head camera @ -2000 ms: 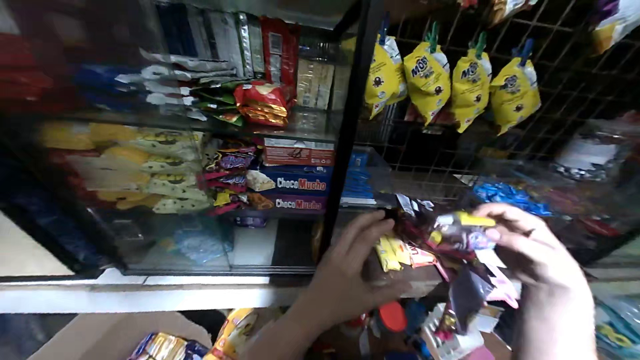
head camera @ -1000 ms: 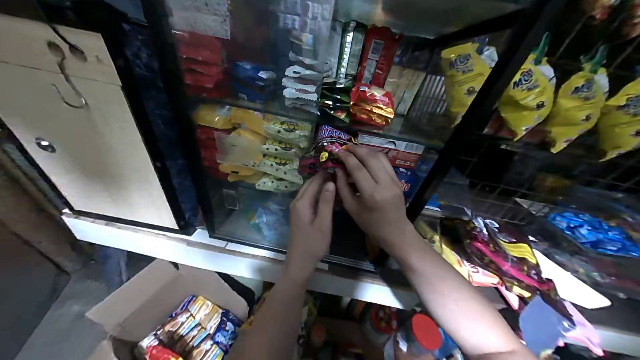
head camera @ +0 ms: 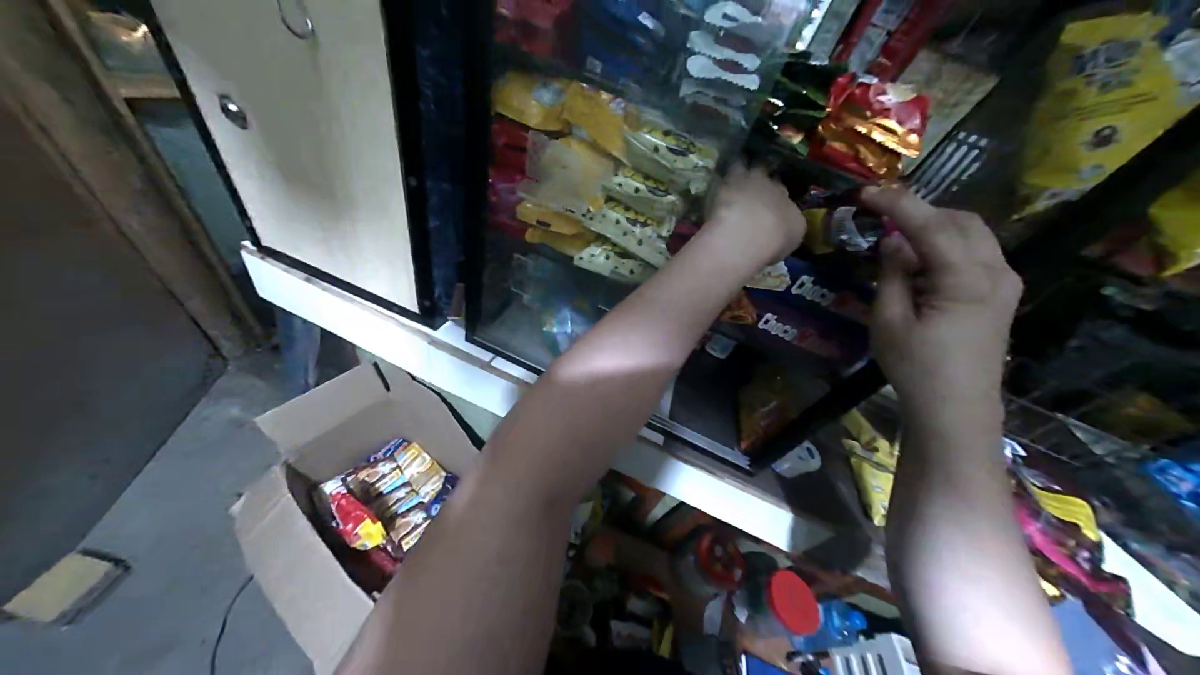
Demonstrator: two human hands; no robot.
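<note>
My right hand [head camera: 942, 267] pinches a small dark snack packet [head camera: 848, 228] at the display case, above the blue and purple Choco Mucho boxes [head camera: 811, 323]. My left hand [head camera: 755, 216], blurred, reaches into the case beside that packet; its fingertips are hard to see and whether it holds anything cannot be told. Just above is a shiny red and orange packet [head camera: 872, 131]. Yellow and pale spotted packets [head camera: 609, 187] are stacked behind the glass to the left of my left hand.
An open cardboard box [head camera: 309, 562] with wrapped snacks sits low at the left. Jars, one with a red lid [head camera: 793, 602], stand below the white ledge [head camera: 712, 492]. Yellow snack bags [head camera: 1097, 103] hang at the right; loose packets [head camera: 1059, 525] lie on the ledge's right part.
Both hands have gone from the loose packets on the ledge to the display case. Close together a second ago around a purple packet, they are now apart. The view has swung left.
</note>
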